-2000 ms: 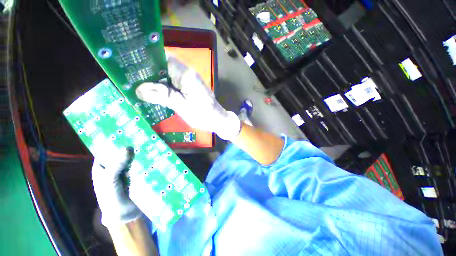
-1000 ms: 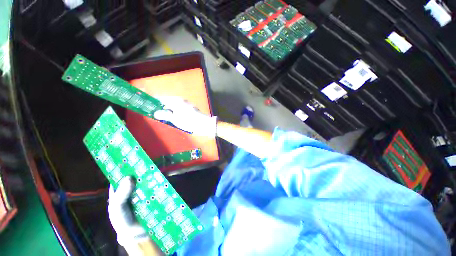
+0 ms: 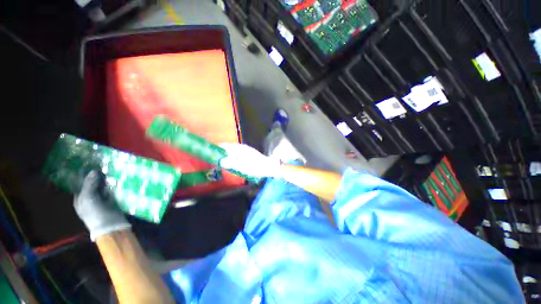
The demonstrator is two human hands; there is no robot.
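Observation:
My left hand (image 3: 99,205), in a white glove with grey fingers, grips a wide green PCB panel (image 3: 127,181) at the left. My right hand (image 3: 249,160), in a white glove, holds one end of a narrow green circuit board strip (image 3: 184,140), which extends left over the tote. The black tote (image 3: 234,89) holds a flat red-orange sheet (image 3: 172,77). Another board strip (image 3: 199,177) lies at the tote's near edge, its left part hidden behind the panel. Both held boards are blurred.
Stacked black totes (image 3: 391,71) with white labels form a wall at the right. A filled tote of green boards (image 3: 338,24) is at the top; another with red strips (image 3: 444,189) is at the right. My shoe (image 3: 281,117) shows on the grey floor.
The strip in my right hand has moved down and right over the tote. My left hand has moved left and the panel has turned flatter. The tote appears farther left and higher in view.

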